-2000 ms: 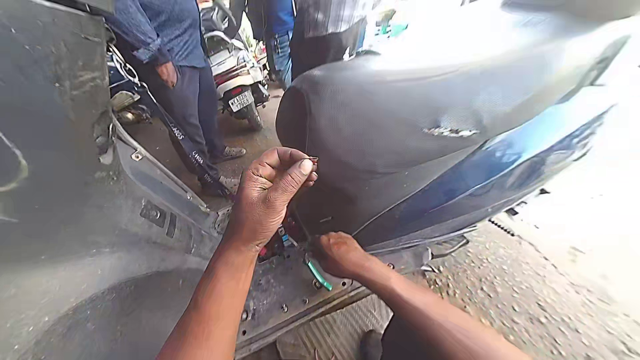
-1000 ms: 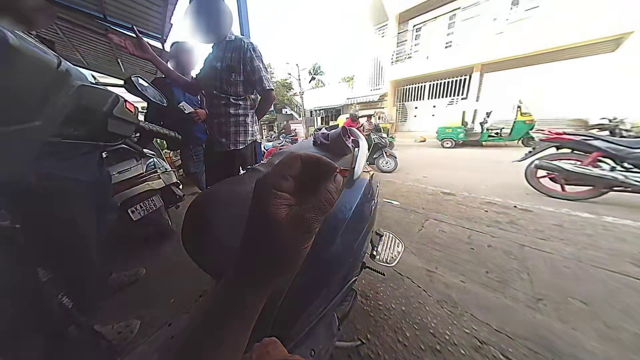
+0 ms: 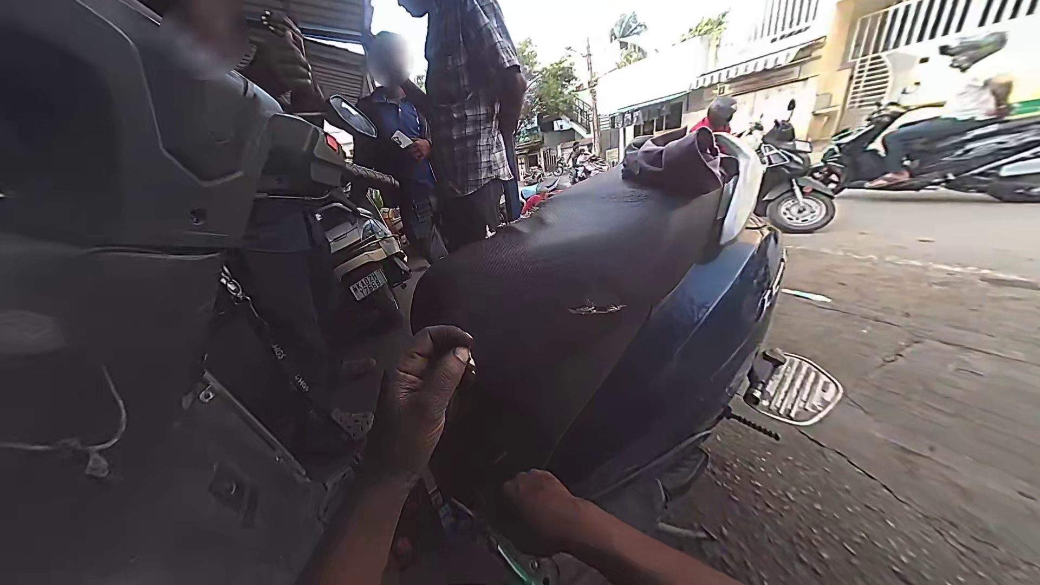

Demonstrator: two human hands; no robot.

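Observation:
My left hand [image 3: 426,390] is raised in front of a scooter's dark seat [image 3: 536,268], thumb and forefinger pinched on a small thing too blurred to name. Lower and to its right, my right hand [image 3: 540,505] is curled in a fist at the shaded foot of the seat. Just below that fist shows a curved green handle [image 3: 513,562] of a tool; whether the fist grips this tool is hidden. The seat cover has a torn patch [image 3: 597,309]. Between my forearms lies the scooter's floor area, too dark to make out well.
The scooter's grey front panel [image 3: 97,325] fills the left. A crumpled dark cloth [image 3: 678,162] lies on the seat's rear. A metal footrest [image 3: 800,390] juts out at right. People stand by a parked two-wheeler [image 3: 366,252] behind. On the road a person rides a scooter [image 3: 942,150].
My left hand, large and high over the seat one second ago, is now lower in view. A rider on a scooter has come into sight on the road. The view has tilted up since two seconds ago.

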